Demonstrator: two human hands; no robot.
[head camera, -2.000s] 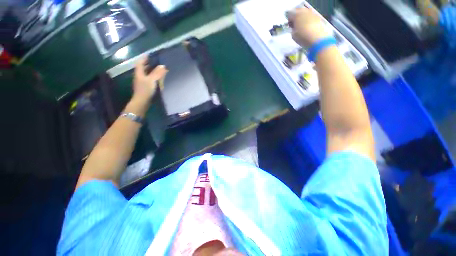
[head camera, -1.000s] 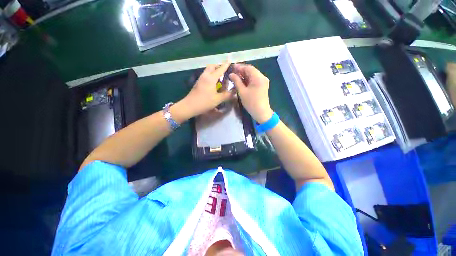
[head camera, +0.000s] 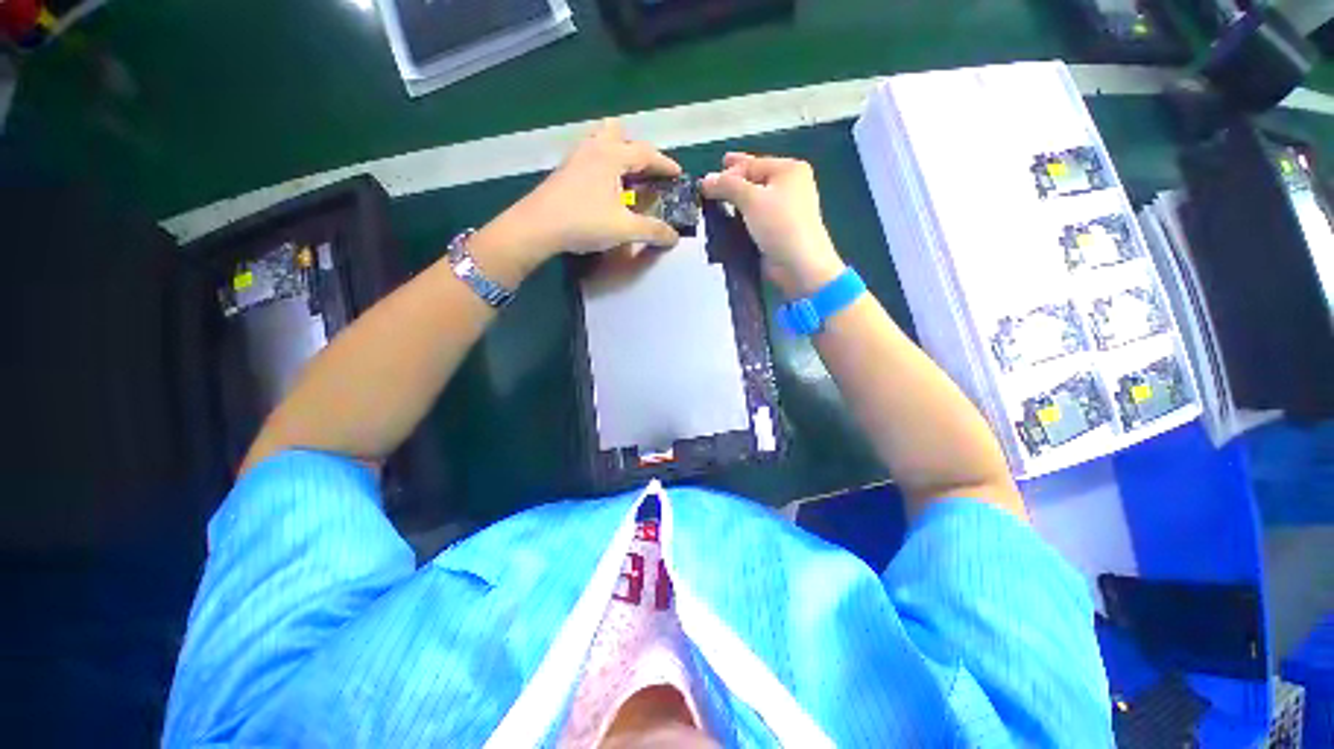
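An open tablet body (head camera: 666, 359) lies in front of me, black-framed with a large silver-grey panel inside. A small dark mainboard (head camera: 679, 206) with a yellow patch is at its top end. My left hand (head camera: 597, 199) holds the board's left side between thumb and fingers. My right hand (head camera: 775, 212) is at the board's right edge, thumb and forefinger pinched together. I cannot tell whether it grips the board. Whether the board is seated or just above the frame is hidden.
A stacked white board tray (head camera: 958, 190) holding several boards stands at right. A black foam carrier (head camera: 383, 264) with another tablet body lies at left. Blue bin (head camera: 1192, 505) with black parts at lower right. More units lie beyond the pale strip (head camera: 483, 157).
Since two seconds ago, my right hand has come from the white tray to the tablet body's top end. In the last second, my hands have spread slightly apart and the board shows more clearly.
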